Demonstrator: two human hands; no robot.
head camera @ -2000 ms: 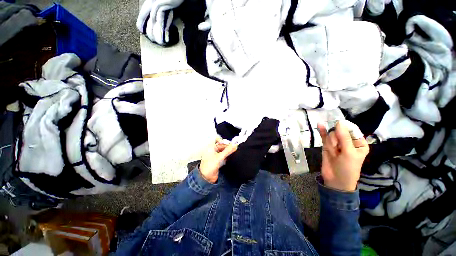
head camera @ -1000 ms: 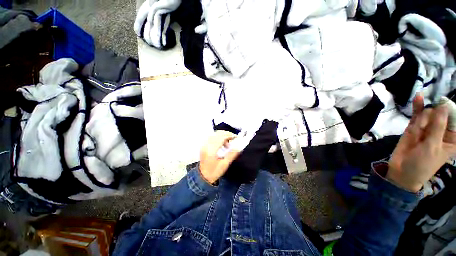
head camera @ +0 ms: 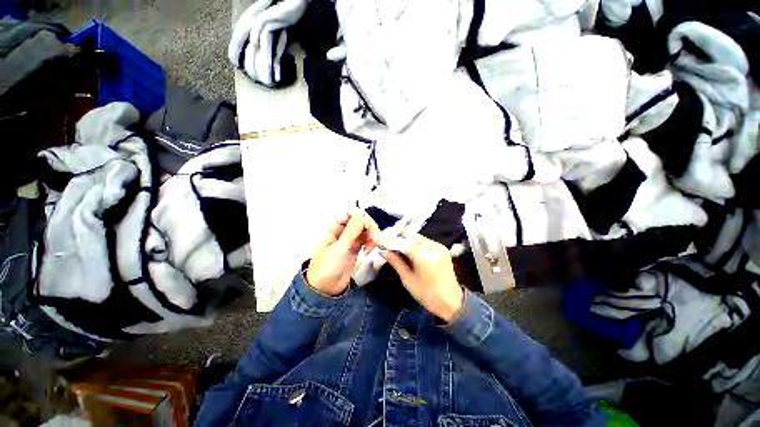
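A fleece-lined jacket (head camera: 433, 158), white pile with black seam lines and black panels, covers much of the table. Its black fabric end (head camera: 442, 223) lies bunched at my waist. My left hand (head camera: 340, 253) pinches the white fleece edge (head camera: 369, 265) at its fingertips. My right hand (head camera: 423, 268) is close beside it, fingertips pinched together at the same white edge. A needle or thread is too small to make out. A clear narrow strip (head camera: 492, 260) lies right of my hands.
The white table (head camera: 292, 183) shows at left. More fleece garments (head camera: 92, 225) are heaped left of it, near a blue crate (head camera: 129, 71). A cardboard box (head camera: 133, 392) is at lower left. Other garments (head camera: 683, 313) are piled at right.
My right hand has come back from the far right to meet my left hand at the white edge. My left hand has turned slightly and stays at the fabric.
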